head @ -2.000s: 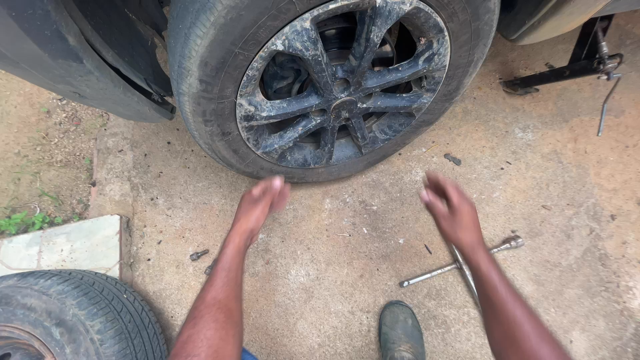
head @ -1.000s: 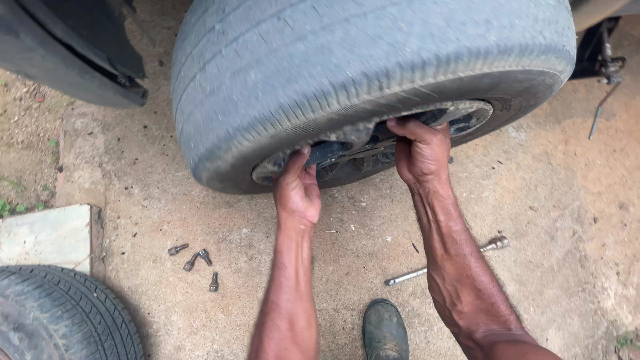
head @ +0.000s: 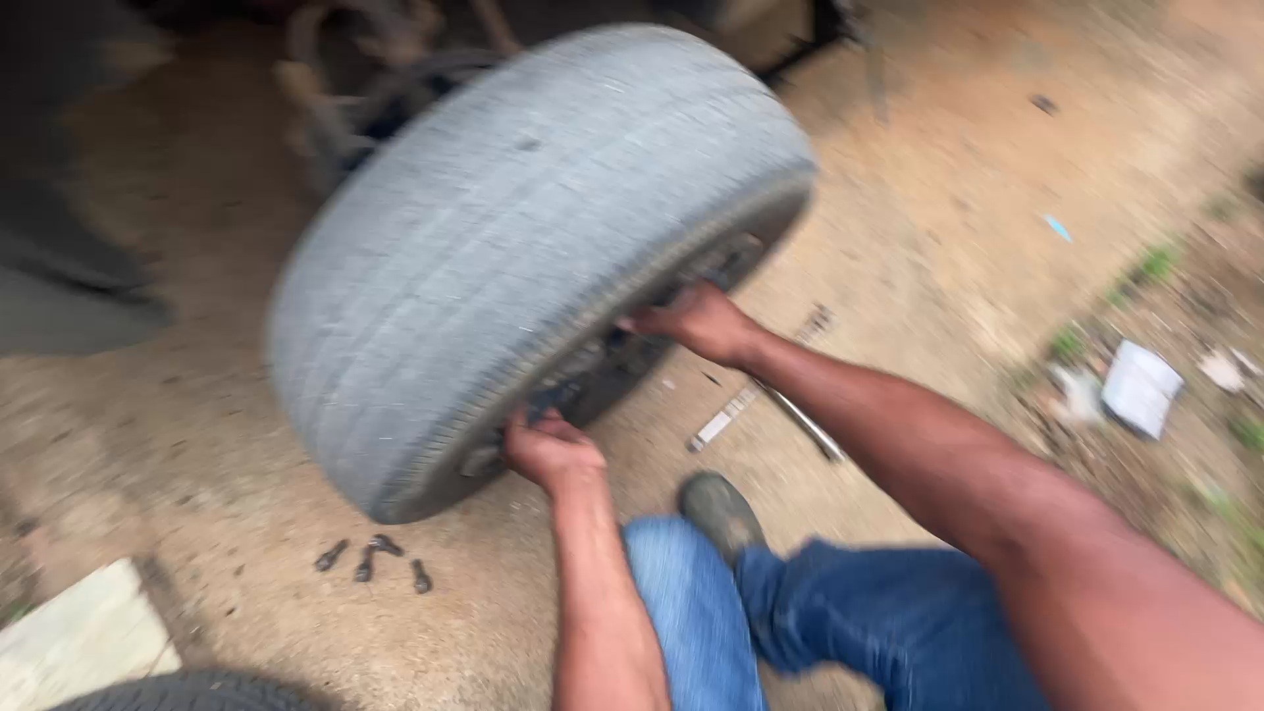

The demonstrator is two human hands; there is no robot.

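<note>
A car wheel with a worn grey tyre [head: 543,227] fills the middle of the view, tilted and blurred, its dirty spoked rim facing me. My left hand [head: 555,449] grips the rim's lower left part, fingers hooked inside it. Farther up and to the right, my right hand [head: 691,321] holds the same rim, its fingertips hidden among the spokes. Behind the wheel, the hub and suspension parts [head: 341,118] show under the car. Several wheel bolts [head: 364,564] lie on the ground below the tyre's left end. A cross-shaped lug wrench [head: 802,423] rests beneath my right forearm.
Part of a second tyre [head: 188,693] is at the bottom left, beside a pale slab [head: 84,632]. Dark car bodywork [head: 69,267] hangs at the left. My boot [head: 723,515] is near the wrench. Litter [head: 1141,388] and weeds lie at the right.
Two seconds ago my hands were off the wheel; now both grip its rim. The wheel has come away from the hub, which is exposed behind it. The view has turned.
</note>
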